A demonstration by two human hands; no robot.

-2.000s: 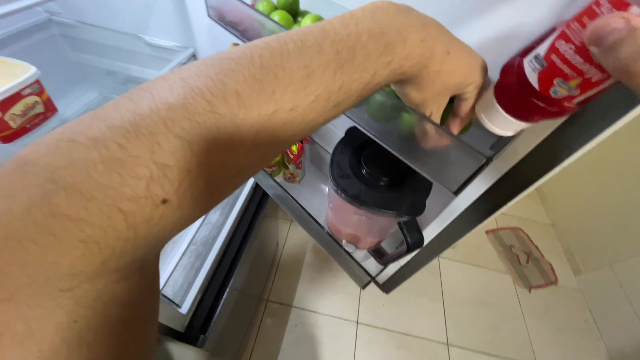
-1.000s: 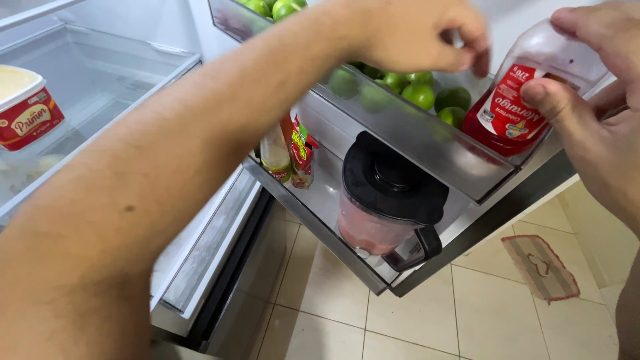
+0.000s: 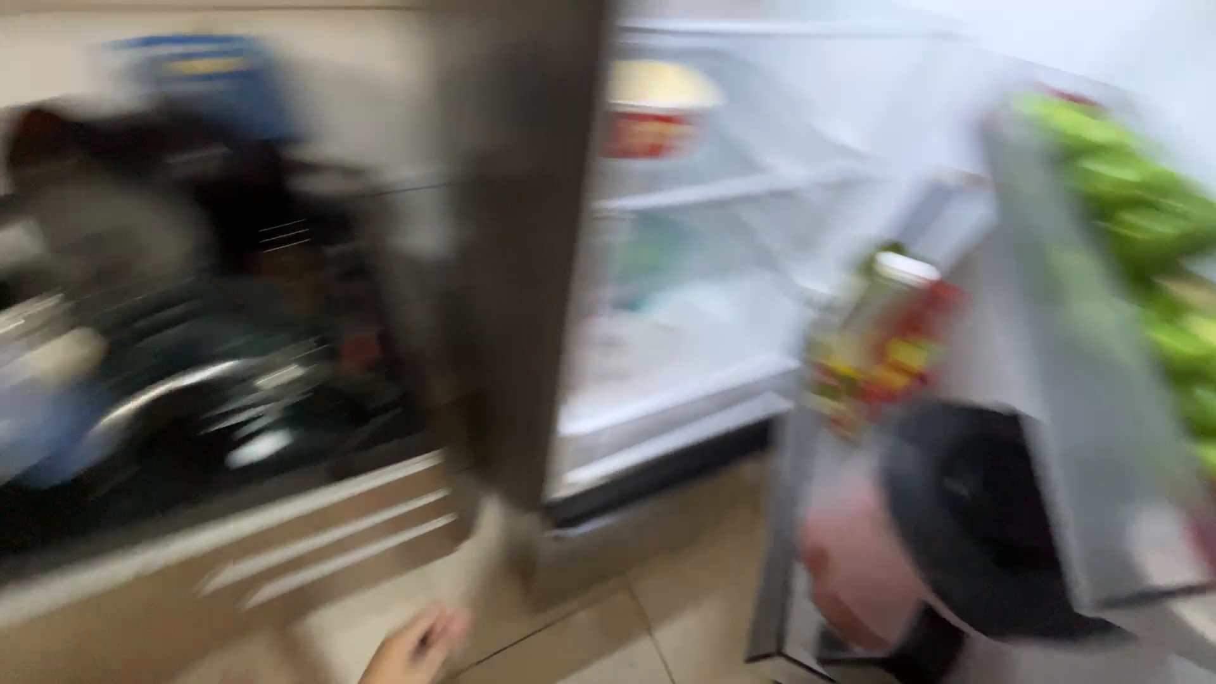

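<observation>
My left hand (image 3: 418, 646) is at the bottom edge, blurred and low over the floor, its fingers slightly curled with nothing visible in them. My right hand is out of view. To the right, the open fridge door carries a clear bin (image 3: 1064, 380) of green limes (image 3: 1130, 204). A red patch at the right edge looks like part of the red bottle. Below the bin, a blender jug (image 3: 855, 560) with pink contents and a black lid (image 3: 978, 513) stands on the lower door shelf, near a white-capped bottle (image 3: 902, 271) and a red-and-yellow packet (image 3: 902, 356).
A tub (image 3: 655, 114) with a red label sits on a shelf inside the fridge. The fridge's dark side wall (image 3: 513, 285) separates it from a cluttered dark counter or stove area (image 3: 218, 380) at left. Floor tiles (image 3: 608, 627) show below.
The view has swung strongly left. My left hand has moved away from the door bin and my right hand has left the view. My right hand was at the red bottle one second ago.
</observation>
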